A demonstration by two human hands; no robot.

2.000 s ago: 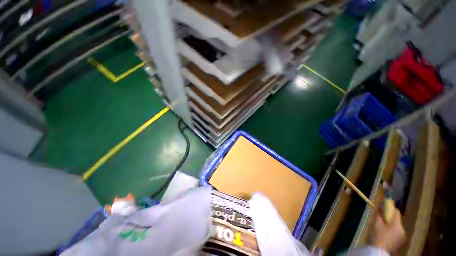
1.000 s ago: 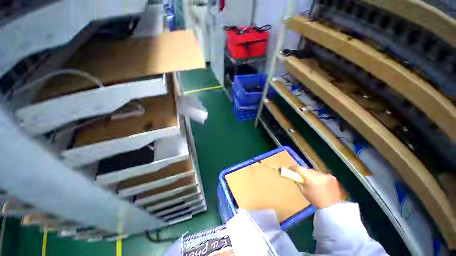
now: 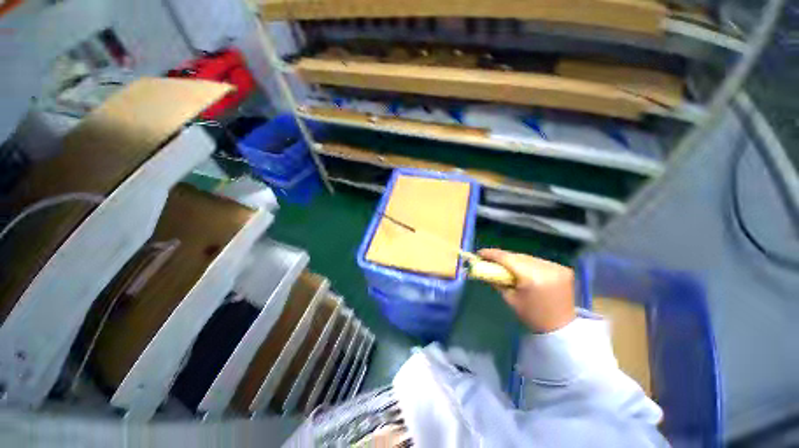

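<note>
A blue crate stack (image 3: 412, 302) stands on the floor ahead, with a tan cardboard sheet (image 3: 425, 214) inside its top rim. My right hand (image 3: 541, 289) is closed around the yellow handle (image 3: 489, 269) of a tool. A thin rod points from the handle to the left over the cardboard; whether its tip touches anything is unclear. My left hand is not in view; a pale sleeve shows at the bottom centre.
A blue crate (image 3: 692, 350) with cardboard inside stands close at right. Slanted boards (image 3: 197, 306) fill the left. A tan-edged shelf rack (image 3: 456, 86) crosses behind the stack. Blue crates (image 3: 280, 149) and a red crate (image 3: 219, 79) stand at back left.
The view has swung to the right, so the rack now lies straight ahead and another blue crate shows at right. My right hand still holds the yellow handle.
</note>
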